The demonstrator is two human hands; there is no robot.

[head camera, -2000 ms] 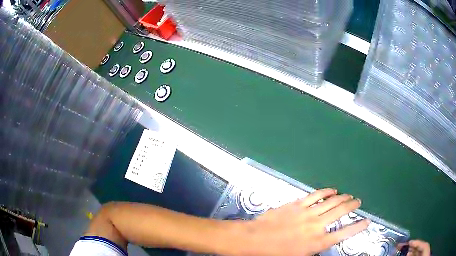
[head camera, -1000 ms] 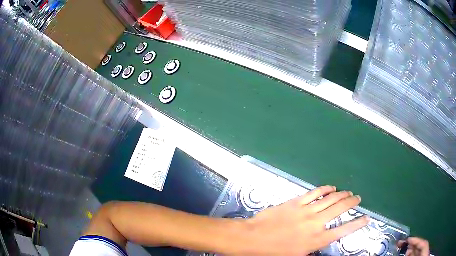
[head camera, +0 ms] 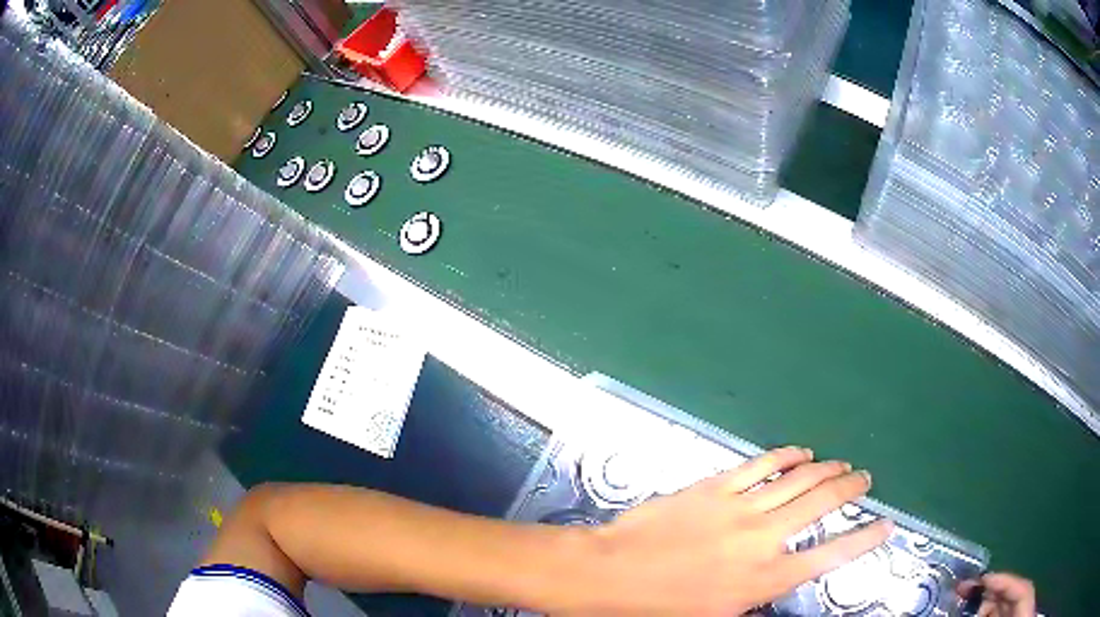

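My left hand (head camera: pixel 736 530) lies palm down across the clear blister tray (head camera: pixel 965 554), fingers a little apart, with nothing seen in its grip. The tray lies beside the belt, its ringed pockets full of glare; the hand and forearm hide part of it. My right hand (head camera: pixel 1007 597) is small and cut off by the bottom edge, at the tray's right corner. Its fingers are curled by a small dark thing that I cannot make out. Several black-and-silver round parts (head camera: pixel 420 233) sit on the green belt (head camera: pixel 676 289) at the upper left.
A tall stack of trays (head camera: pixel 133 277) stands at the left. Two more stacks (head camera: pixel 627 84) stand across the belt. A printed paper (head camera: pixel 366 383) lies left of the tray. A red bin (head camera: pixel 384 51) and a cardboard box (head camera: pixel 199 72) are at the belt's far left end.
The round parts have moved a little to the right along the belt, and another shows at the far left. My left hand and the tray have hardly moved.
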